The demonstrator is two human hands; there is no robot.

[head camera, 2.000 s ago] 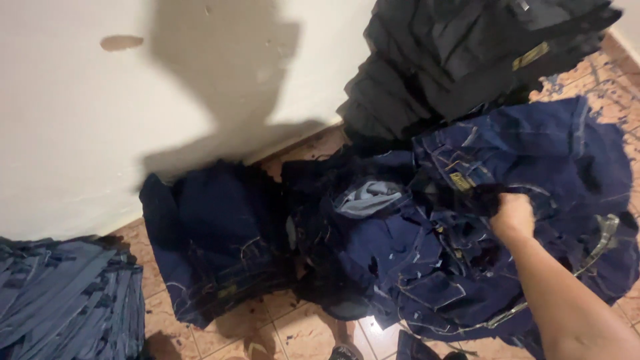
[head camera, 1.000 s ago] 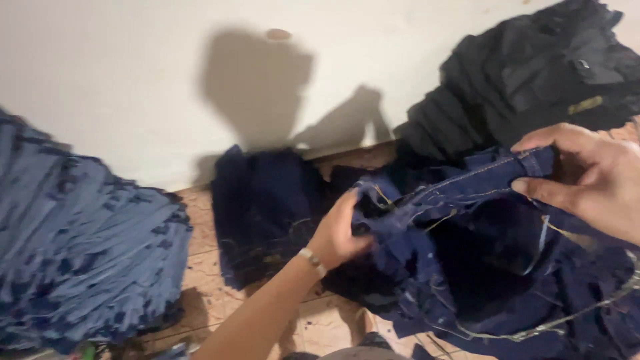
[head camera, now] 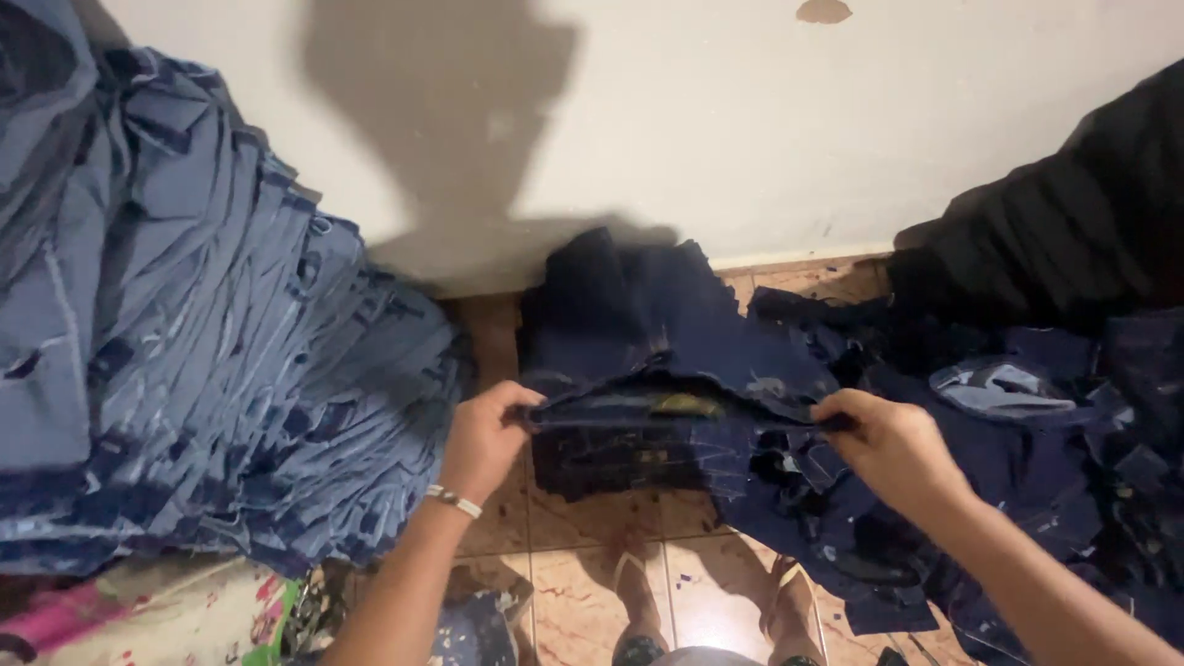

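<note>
A dark blue denim garment (head camera: pixel 638 453) is stretched by its waistband between my two hands, above the floor in the middle. My left hand (head camera: pixel 490 439) pinches one end of the waistband; a light bracelet is on that wrist. My right hand (head camera: pixel 888 439) grips the other end. A yellowish label shows inside the waistband. Just behind it lies a pile of dark blue denim garments (head camera: pixel 629 296) against the wall, partly hidden by the held one. More dark blue garments (head camera: pixel 1008 472) lie heaped at the right, one with a light grey-blue lining showing.
A tall stack of lighter blue denim garments (head camera: pixel 240 305) fills the left. Black garments (head camera: pixel 1045 222) are piled at the right by the white wall (head camera: pixel 740 120). A colourful printed cloth (head camera: pixel 176 610) is at the lower left. My feet in sandals stand on the tiled floor (head camera: pixel 592 592).
Two seconds ago my right hand was on the dark blue heap at the right. Both hands then held a garment there; now they hold one stretched in the middle. The view has shifted left.
</note>
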